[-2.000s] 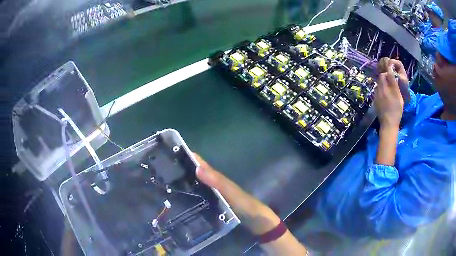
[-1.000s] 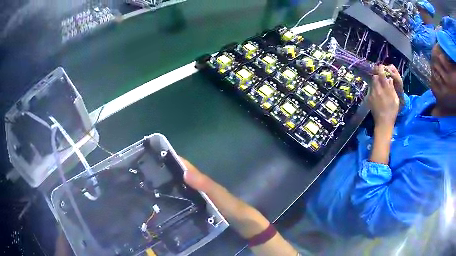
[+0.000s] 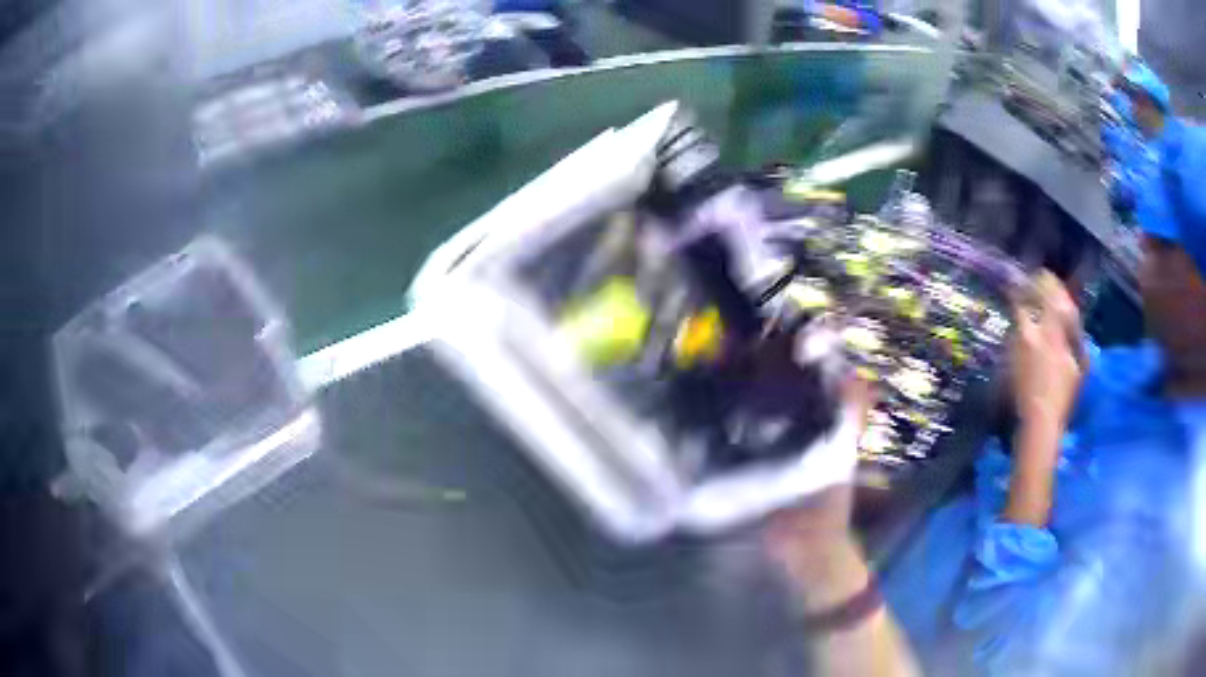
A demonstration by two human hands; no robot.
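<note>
A white projector housing (image 3: 556, 423) is at the middle, tilted and heavily blurred. Dark parts, a yellow-green block and a smaller orange-yellow piece show inside it. My right hand (image 3: 813, 529), with a dark red band at the wrist, holds the housing's lower right corner; its fingers are blurred and partly hidden by the wall. My left hand is not in view. The housing overlaps the near part of the tray of yellow-topped boards (image 3: 913, 331).
Another white open case (image 3: 185, 370) stands at the left on the dark worktop (image 3: 384, 569). The green conveyor belt (image 3: 357, 199) runs behind, with trays beyond it. A person in blue (image 3: 1098, 489) is close at the right, a hand over the board tray's edge.
The white housing and my right hand have moved from the lower left to the middle, over part of the board tray. The view has shifted and blurred.
</note>
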